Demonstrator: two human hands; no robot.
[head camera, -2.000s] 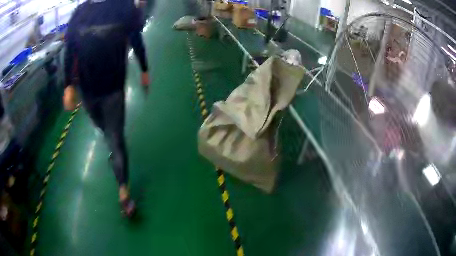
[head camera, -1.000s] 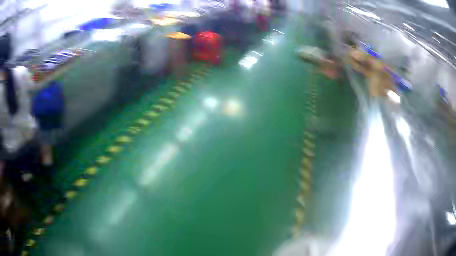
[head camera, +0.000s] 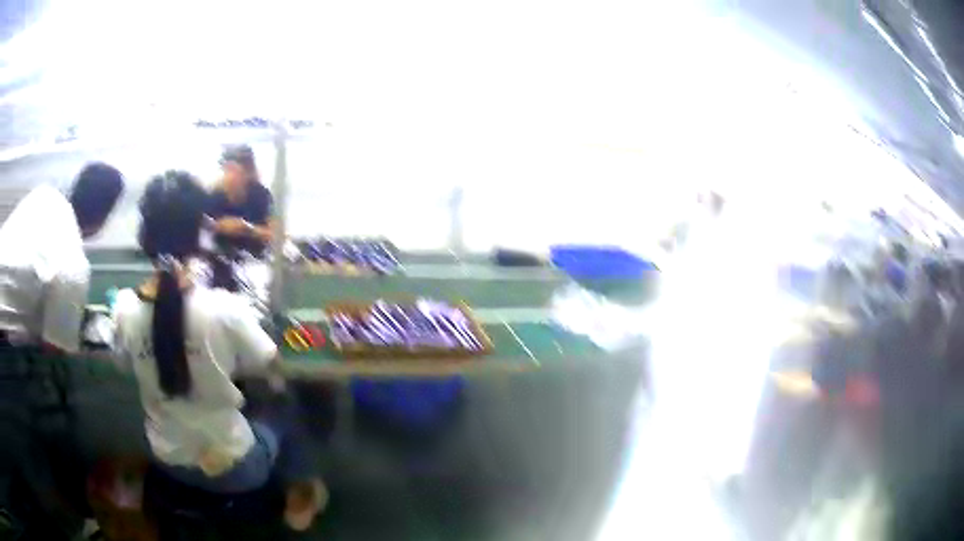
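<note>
Neither of my hands is in the picture. Nearest in front is a green-topped bench (head camera: 576, 354), blurred and partly washed out by glare. A brown-edged tray (head camera: 410, 354) on it holds a row of slim violet and white pieces, too blurred to name surely. A second group of similar dark and violet pieces (head camera: 349, 256) lies farther back. Clear bagged material (head camera: 592, 315) lies right of the tray. Small red and yellow items (head camera: 304, 336) lie left of the tray.
A person in white with a long ponytail (head camera: 201, 359) sits at the bench. Another in white (head camera: 42, 264) leans at the far left. A person in dark clothes (head camera: 243, 206) is across the bench. A blue bin (head camera: 603, 261) stands behind; a blue object (head camera: 407, 402) is under the bench.
The view has swung left from the green aisle to the bench and the people at it. The walking person and the beige sack from the earliest frame are out of view.
</note>
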